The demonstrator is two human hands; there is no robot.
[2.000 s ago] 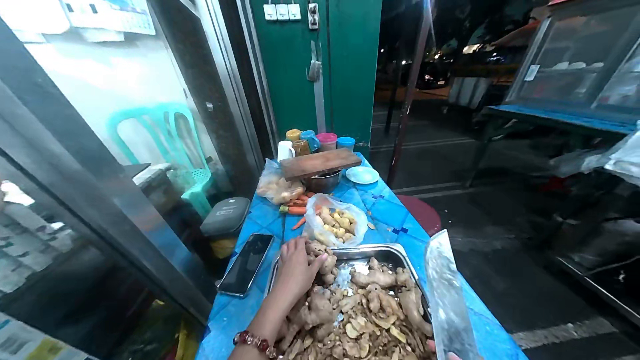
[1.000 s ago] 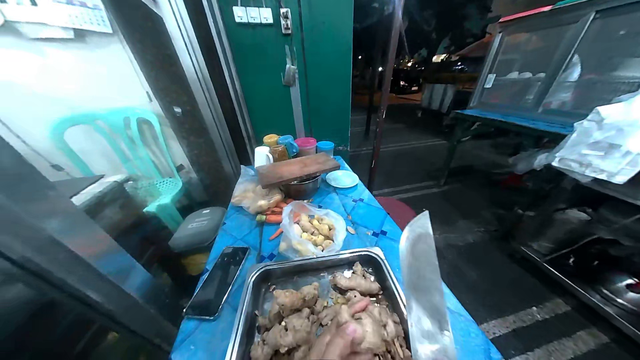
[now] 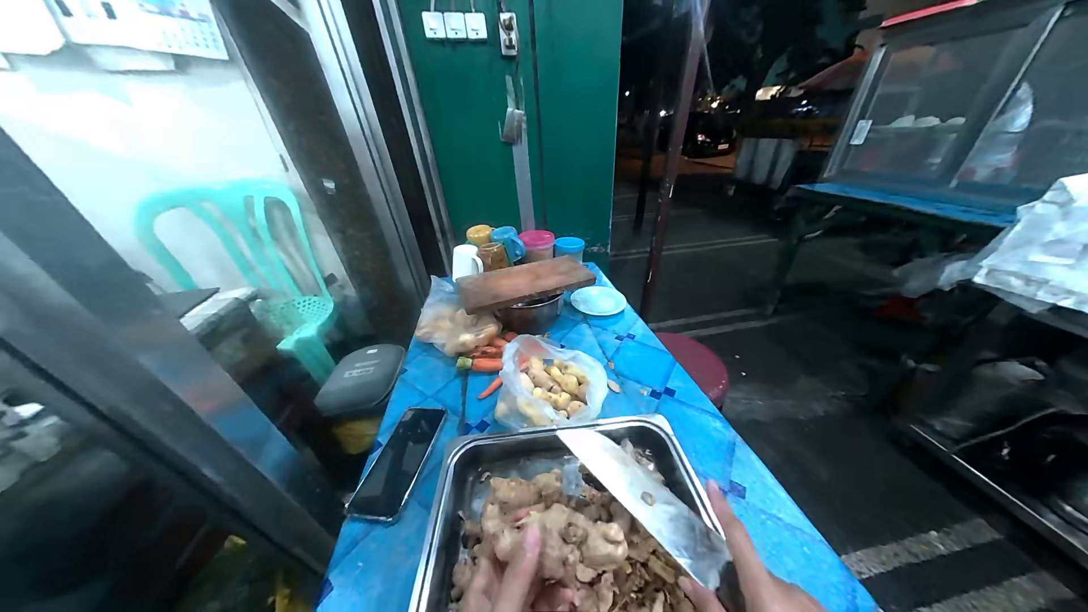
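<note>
My left hand (image 3: 510, 574) is closed around a knobbly piece of ginger root (image 3: 565, 540) at the near end of a metal tray (image 3: 450, 476). Ginger pieces and brown peelings (image 3: 650, 569) lie in this tray. On the right, my right hand (image 3: 748, 561) grips a broad-bladed knife (image 3: 646, 497); its blade slants over the tray, tip toward the far rim. Behind the tray stands an open plastic bag (image 3: 514, 387) of pale peeled pieces. Carrots (image 3: 484, 365) lie beside it.
A phone (image 3: 397, 463) lies left of the tray. Farther back are a wooden board (image 3: 527, 285) on a metal bowl (image 3: 531, 316), a small plate (image 3: 598, 300), a filled plastic bag (image 3: 455, 327) and several lidded containers (image 3: 537, 244). A red stool (image 3: 697, 365) stands right of the table.
The knife has swung from upright beside the tray to slanting over it. My left hand, earlier reaching onto ginger at the tray's far left, now holds a piece near the front.
</note>
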